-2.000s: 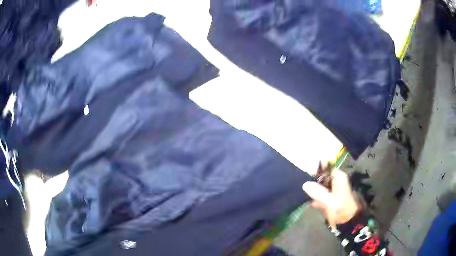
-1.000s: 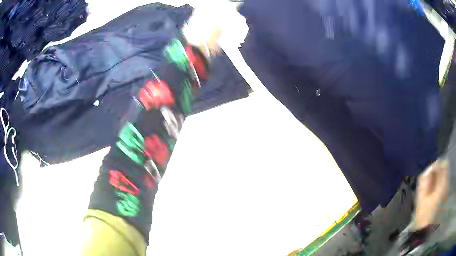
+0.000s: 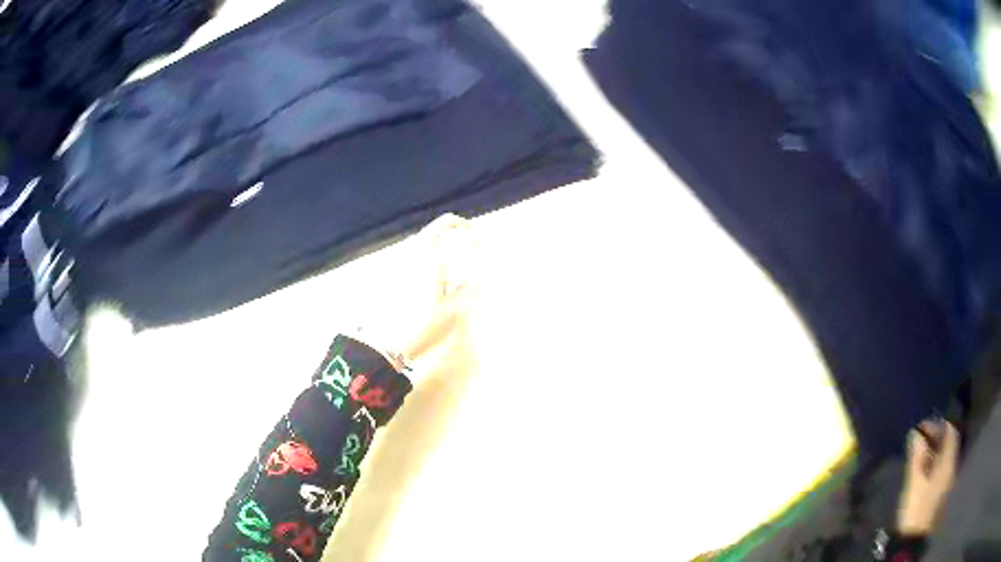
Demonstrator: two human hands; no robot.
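Note:
A dark navy garment piece (image 3: 362, 220) with shinier lining lies at the upper left, a small pale disc on it. Another navy garment part (image 3: 757, 187) lies along the right side, blurred, with a small pale spot on it. My left hand (image 3: 441, 280) is over the white table by the lower edge of the left piece; it is washed out by glare, so its grip cannot be made out. My right hand (image 3: 931, 467) is small and blurred at the lower right, by the right garment's lower end; something dark shows at its fingers, unclear what.
The white worktable (image 3: 615, 362) has a curved yellow-green edge at the lower right, with dark-littered grey floor beyond. A ruffled dark heap (image 3: 77, 66) lies at the far upper left. Dark cloth with pale strips (image 3: 49, 285) is at the left edge.
The navy cloth that lay across the lower left no longer covers the table there. My left hand came into view at the top, then moved down towards me. My right hand moved right.

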